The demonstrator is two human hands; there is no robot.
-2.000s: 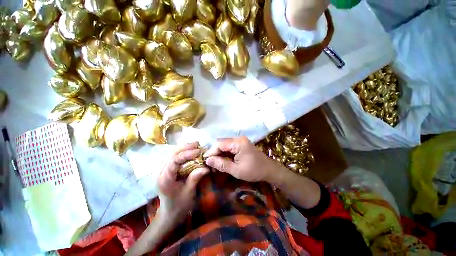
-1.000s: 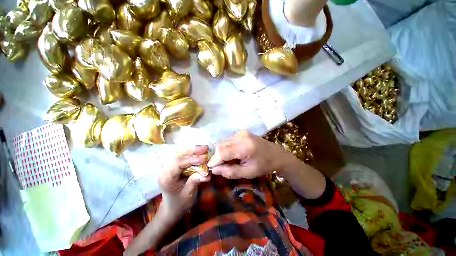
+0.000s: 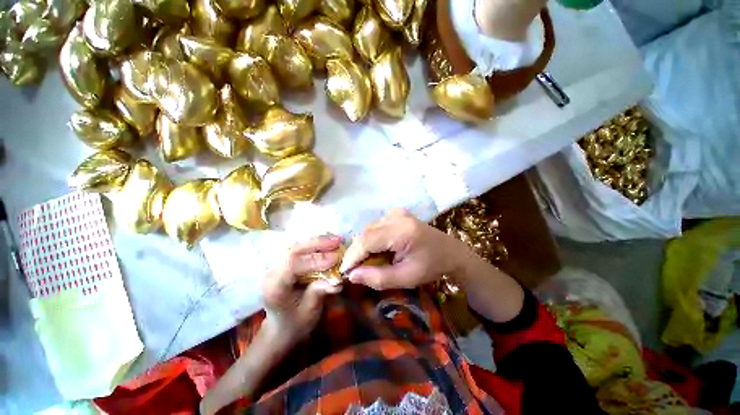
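Observation:
My left hand (image 3: 300, 280) is at the table's front edge, above my checked apron, its fingers closed around a small shiny gold piece (image 3: 327, 275). My right hand (image 3: 399, 253) is just right of it, thumb and forefinger pinched together at the piece's right end. Gold also shows behind the right fingers. Whether the right fingertips hold a needle, thread or the piece's edge is too fine to see. Stuffed gold ingots (image 3: 185, 93) lie heaped on the pale table, with a row of several (image 3: 191, 212) nearest me.
A plush figure (image 3: 507, 36) with a gold ingot stands at the back, a dark marker (image 3: 552, 89) beside it. A red-marked sheet (image 3: 69, 247) lies left. A cardboard box (image 3: 519, 235) and a white sack (image 3: 621, 203) hold small gold pieces. A red bag (image 3: 162, 389) is below left.
My right hand has shifted slightly up and right since the first frame, and more gold shows between its fingers. The left hand keeps its hold on the piece. The view has shifted slightly.

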